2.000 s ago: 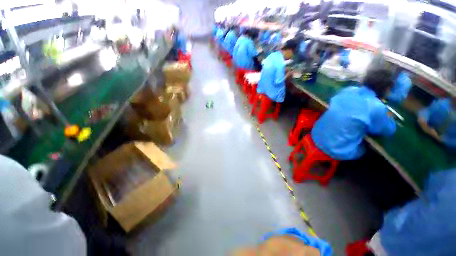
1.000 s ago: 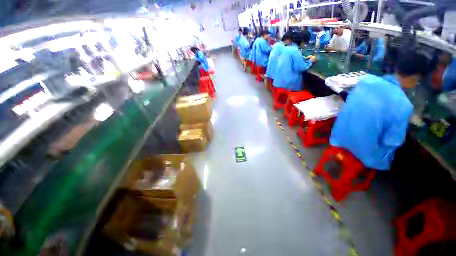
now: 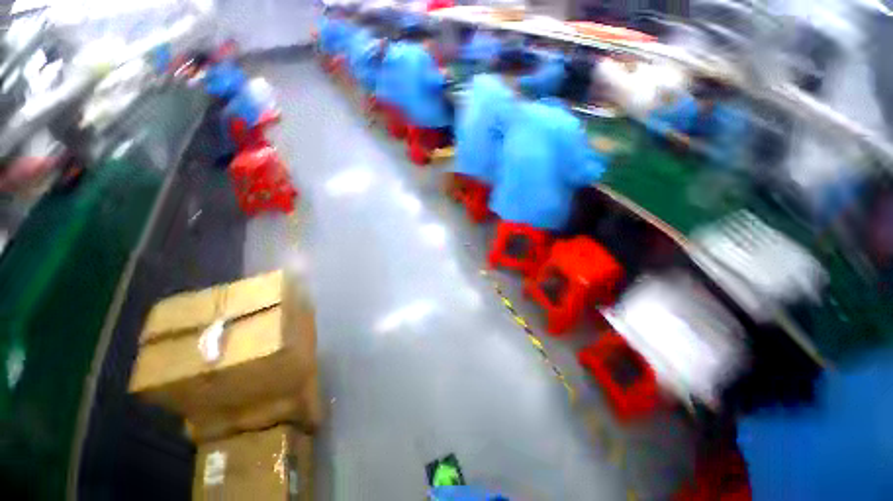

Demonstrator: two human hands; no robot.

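Observation:
Neither of my hands can be made out; only a small blue patch, perhaps a sleeve, shows at the bottom edge. Nearest in front of me at the lower left are stacked brown cardboard cartons [image 3: 220,342], the top one closed, with a white mark on its side. Red plastic stools [image 3: 573,279] stand along the right bench. A white stack or board [image 3: 681,338] lies over a stool at the right. The picture is blurred.
A grey aisle [image 3: 367,264] runs ahead, with yellow-black tape [image 3: 529,338] on its right. Green benches stand at left [image 3: 69,264] and right [image 3: 666,176]. Several people in blue coats [image 3: 539,161] are along the right bench. A red stool [image 3: 259,181] stands at the left.
The view has moved forward along the aisle. The open carton has left the picture, and the closed cartons are nearer. The skin-coloured shape in blue at the bottom edge earlier is gone.

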